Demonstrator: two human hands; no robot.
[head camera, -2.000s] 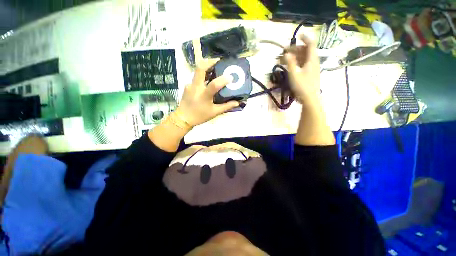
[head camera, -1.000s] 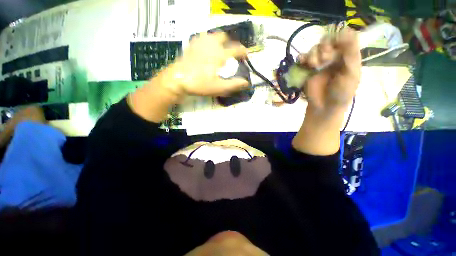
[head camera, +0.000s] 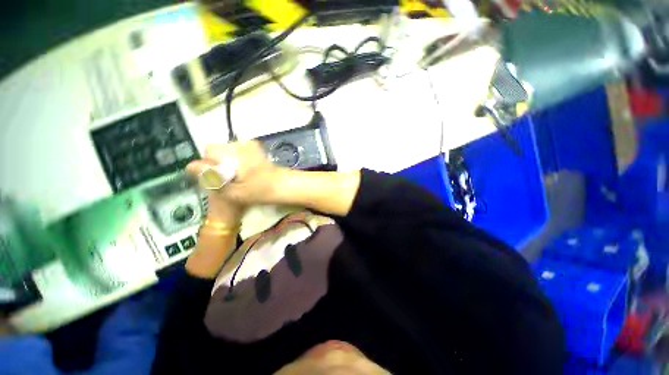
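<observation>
My right hand (head camera: 253, 170) is closed around a white rod-like tool (head camera: 213, 178), whose round, yellowish end faces the camera. My left hand (head camera: 222, 207) is against it, lower and mostly hidden behind it; what it holds cannot be made out. A grey test socket (head camera: 293, 150) with a round recess lies just right of and behind my hands. A black cord (head camera: 230, 102) rises from beside my hands towards the back. The dark cube unit is not visible.
A black device in a clear tray (head camera: 233, 66) lies behind my hands. A black printed card (head camera: 144, 143) and green-white sheets (head camera: 103, 234) lie left. A coiled black cable (head camera: 348, 72) lies behind the socket. A ribbed item (head camera: 507, 82) and blue bin (head camera: 506, 190) are right.
The view has turned. My hands, apart before, have come together left of the socket. The dark cube unit seen at my left hand no longer shows, and the socket's round recess is now uncovered.
</observation>
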